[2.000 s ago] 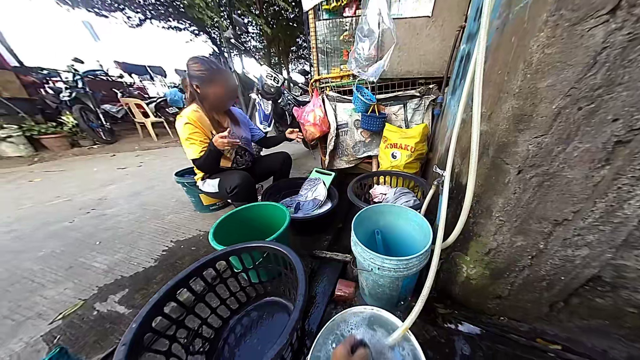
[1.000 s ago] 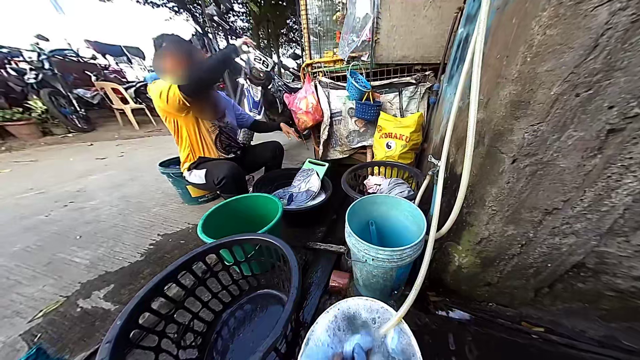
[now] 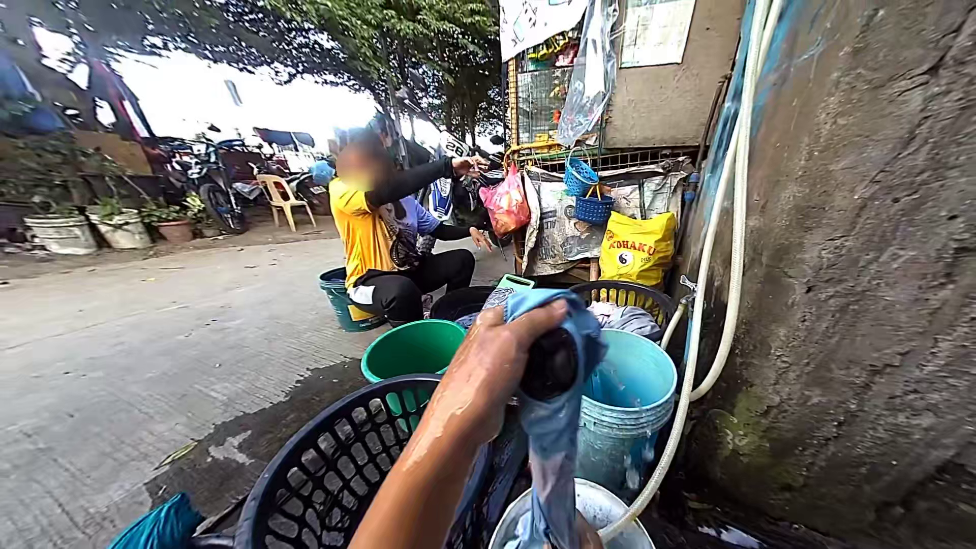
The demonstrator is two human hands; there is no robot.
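Note:
My left hand (image 3: 507, 343), wet and raised at the middle of the view, grips the top of a wet light-blue cloth (image 3: 553, 435). A dark round patch or object shows at the cloth just under my fingers; I cannot tell which. The cloth hangs bunched and narrow down into a white bucket (image 3: 629, 526) at the bottom edge. Low at that bucket, my right hand (image 3: 585, 534) is at the cloth's lower part, mostly hidden by cloth and frame edge. A pale hose (image 3: 675, 435) runs down into the same bucket. Behind stands a light-blue bucket (image 3: 633, 374).
A black slotted basket (image 3: 305, 473) stands at left, a green tub (image 3: 415, 351) beyond it. Farther back are a dark basin, a black basket (image 3: 648, 297) with clothes, and a yellow bag (image 3: 637, 248). A person (image 3: 381, 229) sits at left on a bucket. A rough wall (image 3: 854, 305) bounds the right.
My left hand has come up into view, lifting the light-blue cloth out of the white bucket. The seated person's raised arm has come down and now stretches out to the right.

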